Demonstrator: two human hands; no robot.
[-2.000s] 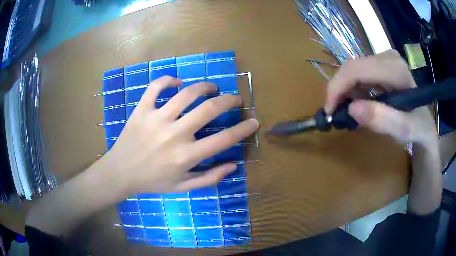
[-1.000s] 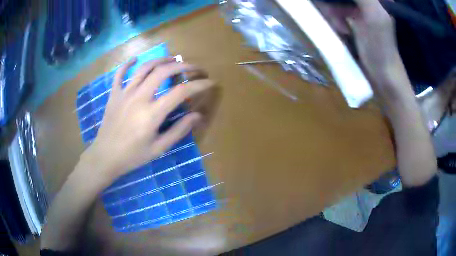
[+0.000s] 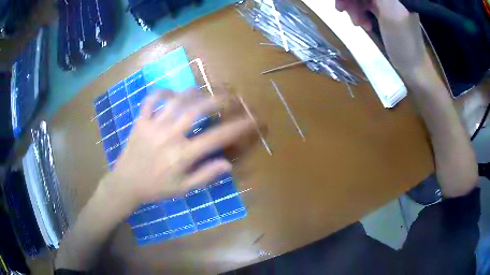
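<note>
A blue solar cell sheet (image 3: 188, 215) lies tilted on the brown tabletop, left of centre. A short silver busbar ribbon (image 3: 206, 75) lies along the upper part of its right edge. My left hand (image 3: 177, 139) is over the sheet, blurred, fingers apart, fingertips past the right edge; it hides the sheet's middle. Two loose thin ribbons (image 3: 288, 111) lie right of the sheet, the nearer one beside my fingertips. My right hand (image 3: 370, 13) is at the top right, partly at the picture's edge; whether it holds anything cannot be told. The soldering iron is not clearly visible.
Loose silver ribbons (image 3: 301, 40) and long white strips (image 3: 389, 92) lie at the upper right. White strips (image 3: 42, 201) and a ribbon bundle (image 3: 47, 156) lie at the left. Dark cell stacks (image 3: 80, 32) stand on the blue-green mat (image 3: 121, 51) at the back.
My right hand has moved with the soldering iron from beside the sheet to the top right, where the iron no longer shows clearly. Two loose ribbons now show near the sheet. The view has shifted.
</note>
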